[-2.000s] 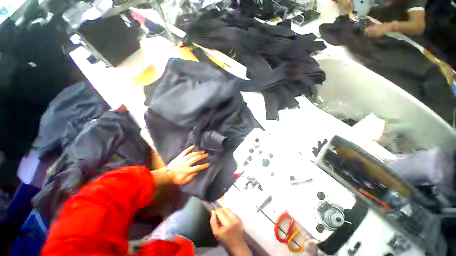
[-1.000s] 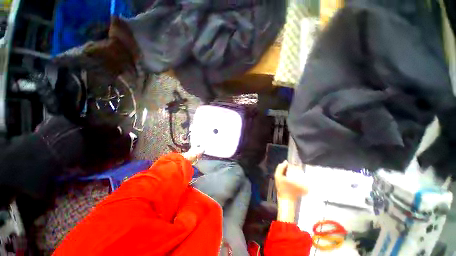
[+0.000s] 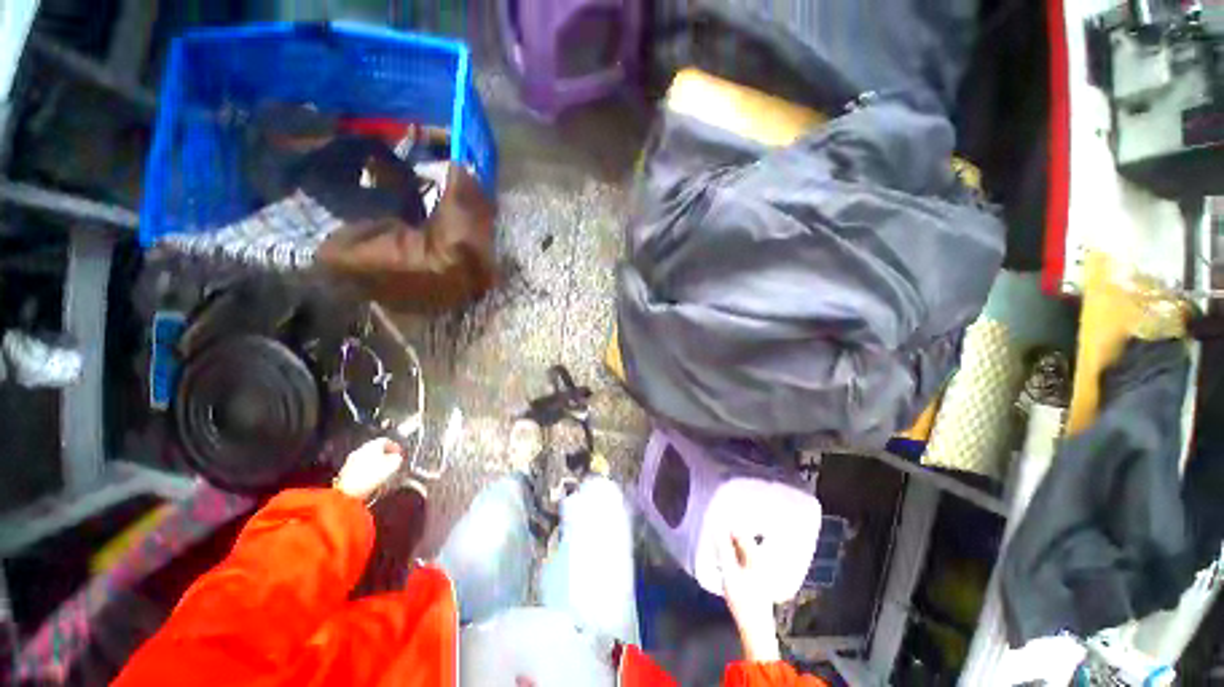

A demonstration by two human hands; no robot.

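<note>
My left hand [image 3: 369, 467] is at lower left, low over the floor beside a dark round object; its fingers are small and blurred. My right hand [image 3: 746, 577] is at the bottom, over the pale top of a lilac stool [image 3: 799, 517]; whether it touches or grips the stool cannot be told. A large grey garment bundle [image 3: 819, 282] is heaped just beyond the stool. A dark garment piece [image 3: 1094, 503] hangs over the work table at right.
A blue plastic crate [image 3: 316, 67] holding brown, checked and dark cloth stands at upper left. A dark round object [image 3: 248, 403] is below it. A purple stool [image 3: 571, 61] is at top centre. Dark straps [image 3: 561, 397] lie on the floor. Part of a machine [image 3: 1168, 81] shows at upper right.
The view has swung from the sewing table down to the floor. My left hand has left the cloth and is now low at left. My right hand has moved from the table edge to the stool.
</note>
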